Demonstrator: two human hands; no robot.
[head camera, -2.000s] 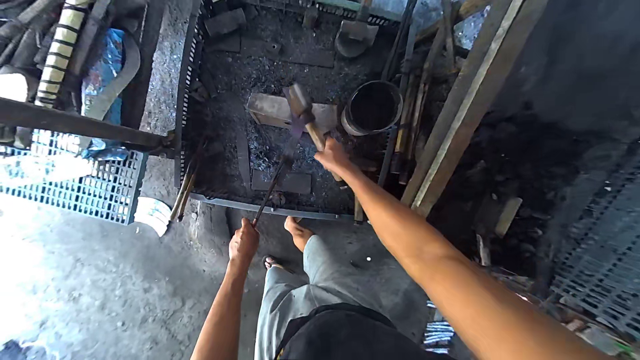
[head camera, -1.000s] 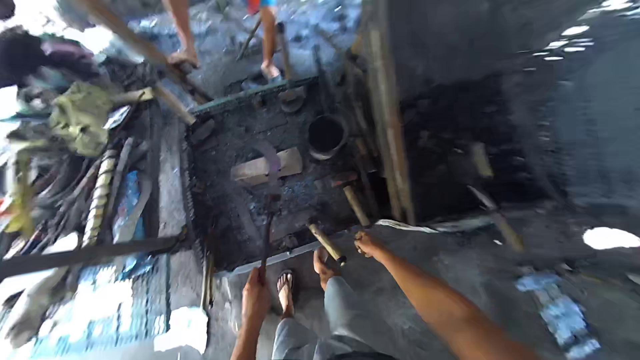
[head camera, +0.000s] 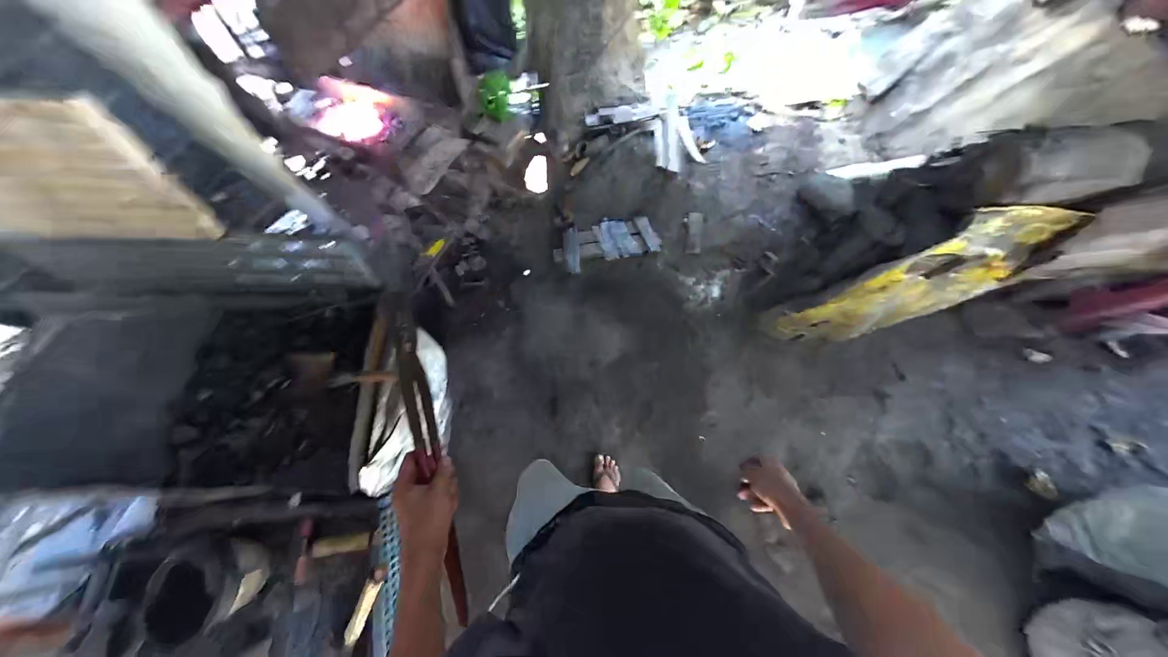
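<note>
My left hand (head camera: 425, 500) is closed around the handles of long dark metal tongs (head camera: 420, 401), which point forward, away from me. Whether the tips of the tongs hold anything cannot be told through the blur. On the other side of my body, my right hand (head camera: 768, 488) hangs over the dark ground with its fingers loosely curled, and nothing shows in it. A white sack or cloth (head camera: 429, 374) lies close beside the tongs.
A dark bucket (head camera: 178, 598) and wooden-handled tools stand at the lower left, below a bed of charcoal (head camera: 246, 411). Something glows pinkish (head camera: 351, 119) at the upper left. Small slats (head camera: 611, 242) lie ahead. A yellow-stained sheet (head camera: 931, 274) and a grey sack (head camera: 1113, 538) are at the right.
The view has swung far round, and the work area is now at the lower left. The hammer my right hand held two seconds ago was let go. My left hand still grips the tongs.
</note>
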